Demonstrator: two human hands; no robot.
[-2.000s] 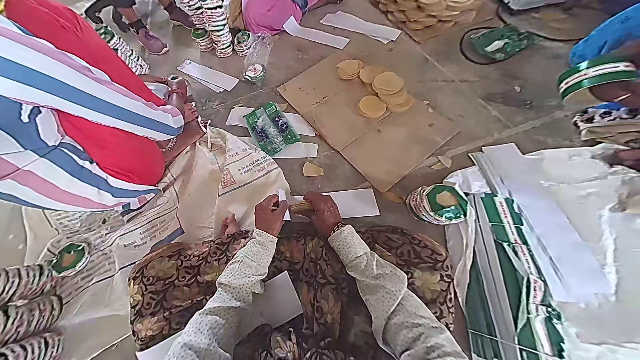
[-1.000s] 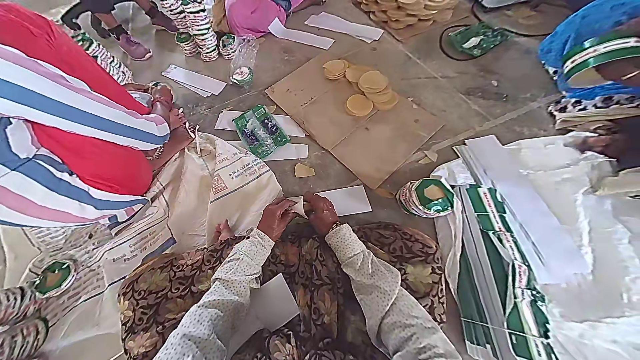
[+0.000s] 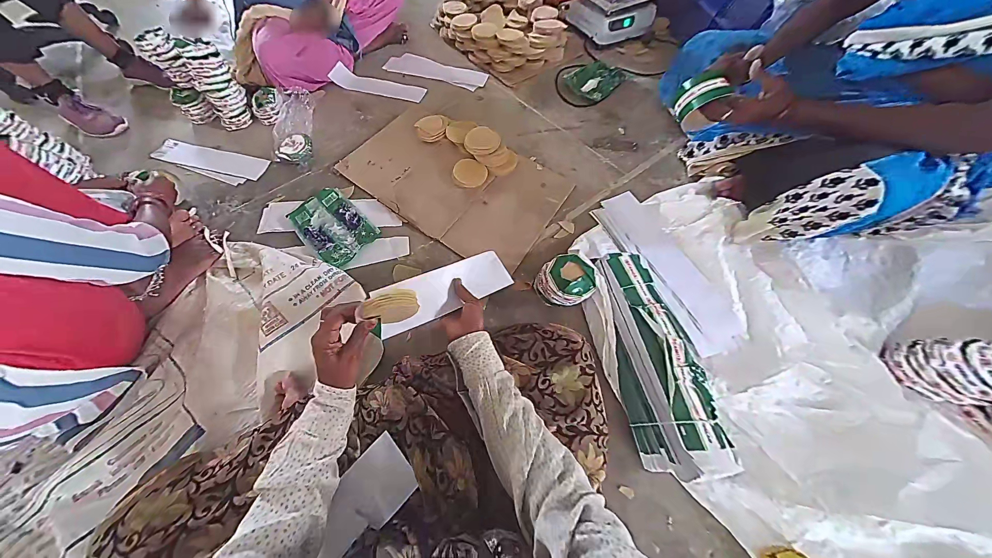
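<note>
My left hand (image 3: 341,345) pinches the left end of a white paper strip (image 3: 442,291) near the middle of the view, with a small green edge showing beside the fingers. A stack of thin round yellowish discs (image 3: 390,305) lies on that end, touching my left fingers. My right hand (image 3: 465,310) holds the strip at its right part, thumb on top. Another white paper (image 3: 376,484) rests on my patterned lap. Just beyond the strip are a green printed packet (image 3: 335,226) and more white strips (image 3: 217,160). Round discs (image 3: 482,140) lie in small piles on a cardboard sheet (image 3: 457,201).
Green-and-white strips in a bundle (image 3: 674,349) lie on white sheeting (image 3: 837,372) at the right, beside a wrapped round pack (image 3: 566,280). A scale (image 3: 612,19) and heaped discs (image 3: 504,35) are at the top. Several people sit around; one at the right holds a green band.
The white strip, flat on the floor before, is now lifted between my hands, with the disc stack on its left end. My hands have moved apart.
</note>
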